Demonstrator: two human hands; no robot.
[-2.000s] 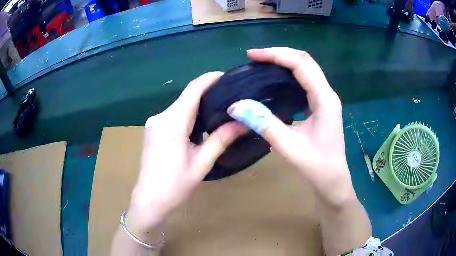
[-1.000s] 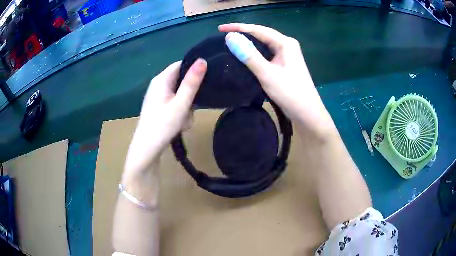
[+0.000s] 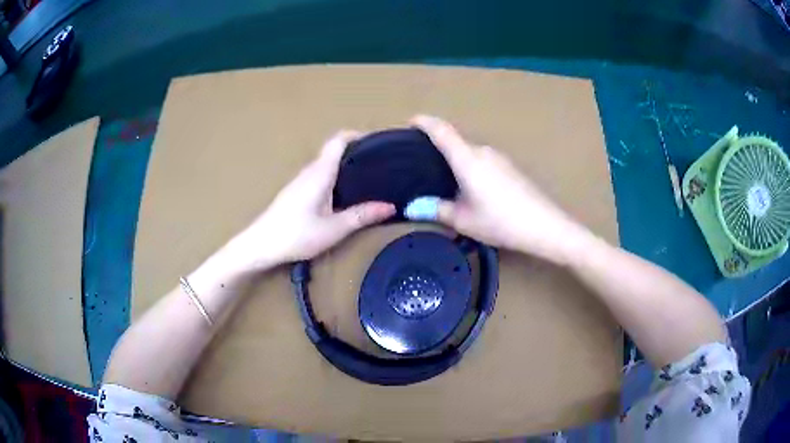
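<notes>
A black headset lies over the cardboard sheet. My left hand and my right hand hold its far ear cup from both sides, thumbs on the near edge. My right thumb has a pale blue wrap. The near ear cup shows a shiny dark speaker plate with small central holes. The headband curves around that cup on its near side. The underside of the held cup is hidden.
A light green fan stands at the right, beside a thin pen-like tool. A black folded headset lies on the conveyor belt at the far left. Another cardboard sheet lies at the left.
The hands and headset have come down toward the cardboard, and the view has tilted down. The near cup now shows its shiny plate instead of a matte dark face. Both hands still hold the far cup.
</notes>
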